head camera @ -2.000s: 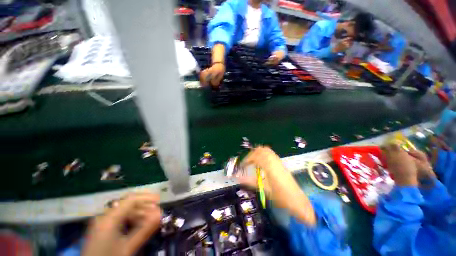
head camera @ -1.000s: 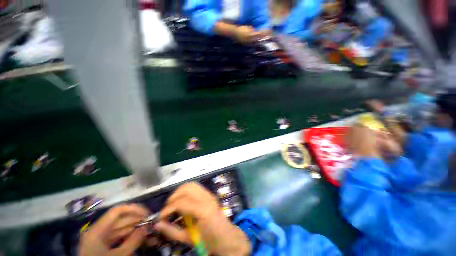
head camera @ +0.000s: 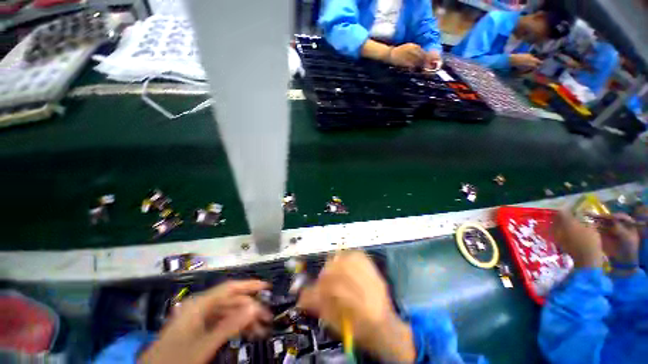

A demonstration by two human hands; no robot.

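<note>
My left hand (head camera: pixel 213 320) is over the left part of the black compartment tray (head camera: pixel 124 302), fingertips pinched on a small dark electronic module (head camera: pixel 264 297), blurred. My right hand (head camera: pixel 359 295) is just right of it and holds yellow tweezers (head camera: pixel 347 328) with a green rear end pointing down. A second module with a white and yellowish part (head camera: pixel 297 269) is at my right fingertips; blur hides whether they grip it. The hands are apart. Several modules lie in the tray pockets below, partly hidden by my hands.
A grey post (head camera: pixel 256 135) stands before the green belt (head camera: pixel 384 160), which carries scattered modules. A module (head camera: pixel 182 263) lies on the metal edge. Right are a pale yellow ring (head camera: pixel 465 245), a red basket (head camera: pixel 522 249) and a neighbour's hands. A pink-red round thing (head camera: pixel 27 323) is left.
My hands met at one module a second ago and are now apart, the right hand farther right. The view has shifted, so the post and basket appear farther right.
</note>
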